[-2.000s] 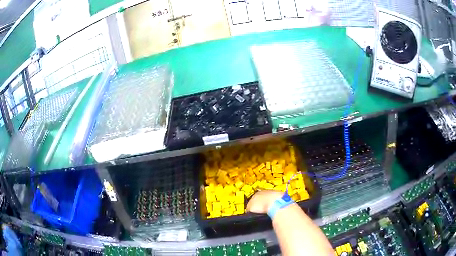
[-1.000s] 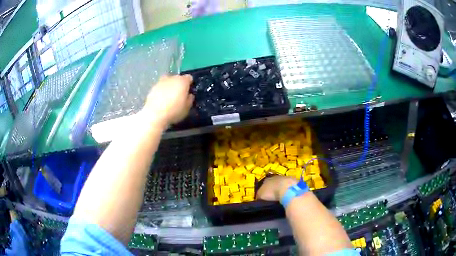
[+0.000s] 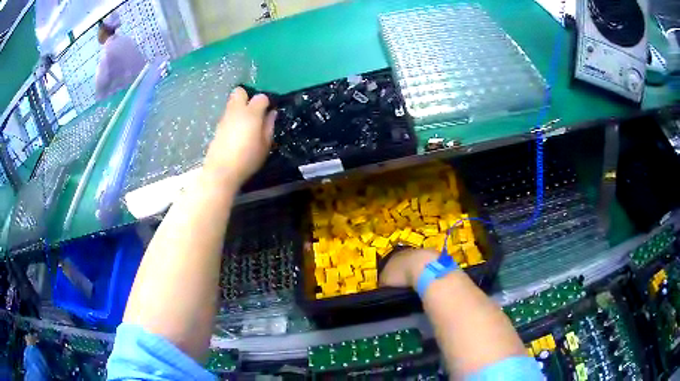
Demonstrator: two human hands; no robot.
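Note:
A black bin point(image 3: 335, 306) heaped with yellow box capacitors point(image 3: 347, 268) stands on the lower shelf. My right hand point(image 3: 406, 266), with a blue wrist strap point(image 3: 436, 272), is in the bin at its front; its fingers are hidden among the blocks and a dark gap. My left hand point(image 3: 242, 134) is at the left edge of the black parts box point(image 3: 339, 123) on the green upper shelf. The box holds loose dark and silvery parts. My left fingertips are against or over its rim, and whether they grip it is unclear.
Clear blister trays point(image 3: 462, 67) lie right of the parts box, more point(image 3: 186, 119) to the left. A white fan unit point(image 3: 611, 52) stands far right. A blue bin point(image 3: 93, 279) is lower left. Circuit boards point(image 3: 608, 335) line the bottom edge. A person point(image 3: 118, 59) is in the background.
My left hand has come in from out of view to the parts box since the oldest frame. My right hand stays in the yellow bin. The view has shifted slightly.

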